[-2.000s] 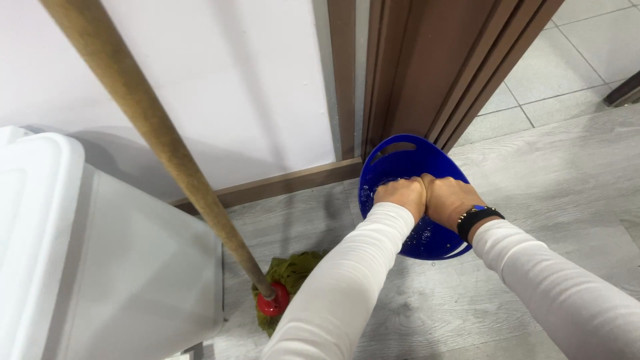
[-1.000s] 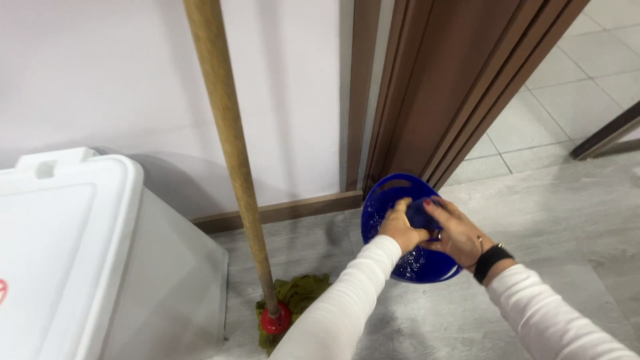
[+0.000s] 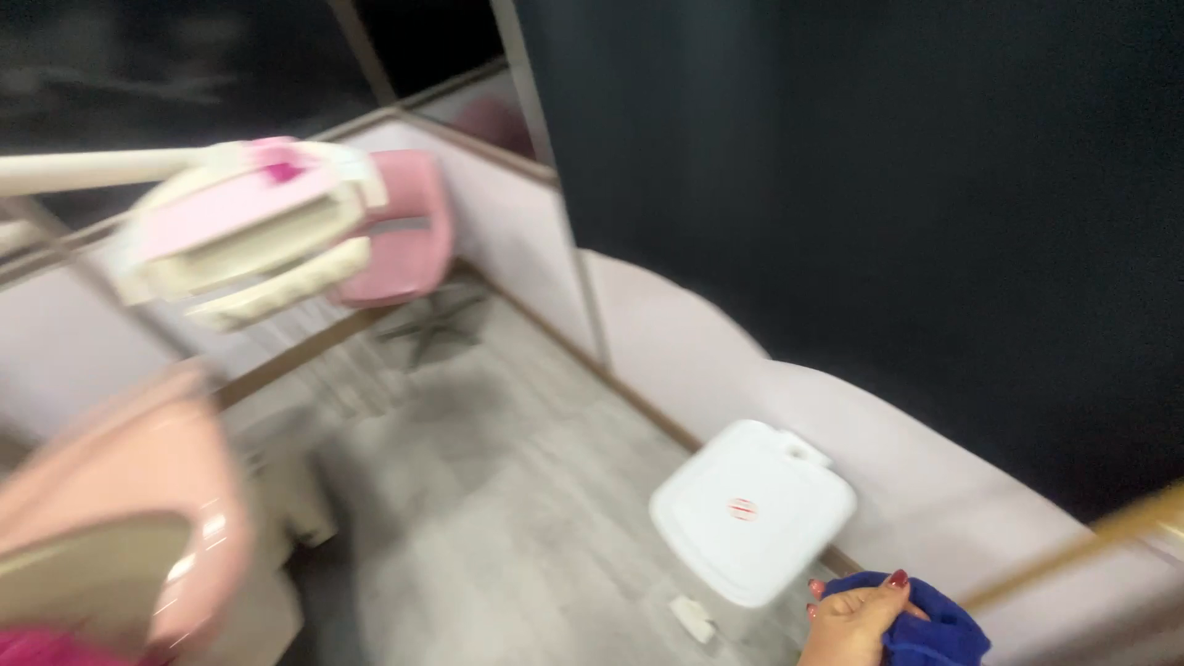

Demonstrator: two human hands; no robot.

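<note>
At the lower right edge of the head view, my left hand (image 3: 846, 631), with red nails, is closed on a crumpled dark blue cloth (image 3: 936, 622). Its thumb lies over the cloth. Red-nailed fingertips also show at the left of the hand; which hand they belong to is unclear. No other part of my right hand is seen. A wooden pole (image 3: 1045, 564), blurred, slants up to the right beyond the cloth. Up and left of the hand stands a white lidded bin (image 3: 754, 518) against the wall.
A small white object (image 3: 692, 619) lies on the grey floor (image 3: 499, 527) near the bin. To the left are a glossy peach basin or seat (image 3: 208, 499), a cream and pink unit on an arm (image 3: 259, 222) and a pink chair (image 3: 407, 231). Dark panels (image 3: 860, 185) rise above the light wall.
The view has swung far to the left and is blurred. Both hands were together over a blue basin by the brown door frame; that basin and the mop head are out of view now.
</note>
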